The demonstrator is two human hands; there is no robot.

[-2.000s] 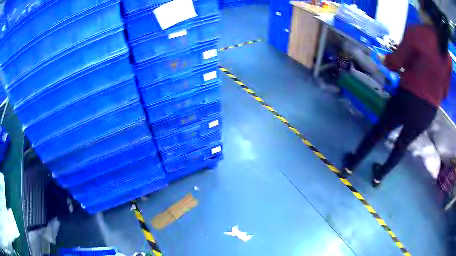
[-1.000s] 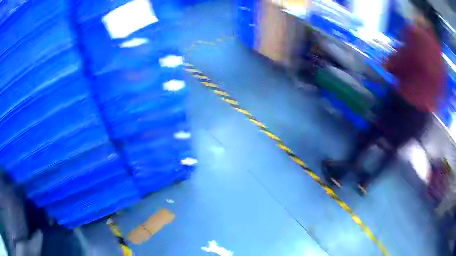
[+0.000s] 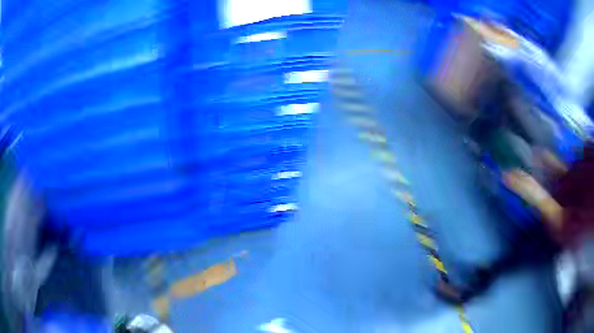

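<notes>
A tall stack of blue crates (image 3: 117, 143) stands in front of me at the left, blurred by motion. White labels (image 3: 306, 77) show along its right-hand side, with a larger white sheet (image 3: 267, 10) at the top. Neither of my hands can be made out in the picture. A small white and dark shape (image 3: 146, 323) at the bottom edge is too blurred to name.
A person in a dark red top (image 3: 579, 195) is at the right edge, forearms showing, by a bench (image 3: 501, 36). Yellow-black tape (image 3: 423, 237) crosses the blue-grey floor (image 3: 352, 260). Flat tan cardboard (image 3: 205, 278) lies by the stack's foot.
The view has swung and blurred. The crate stack now shows further right than one second ago. The person is nearer the right edge, with forearms now visible. A white and dark shape has appeared at the bottom.
</notes>
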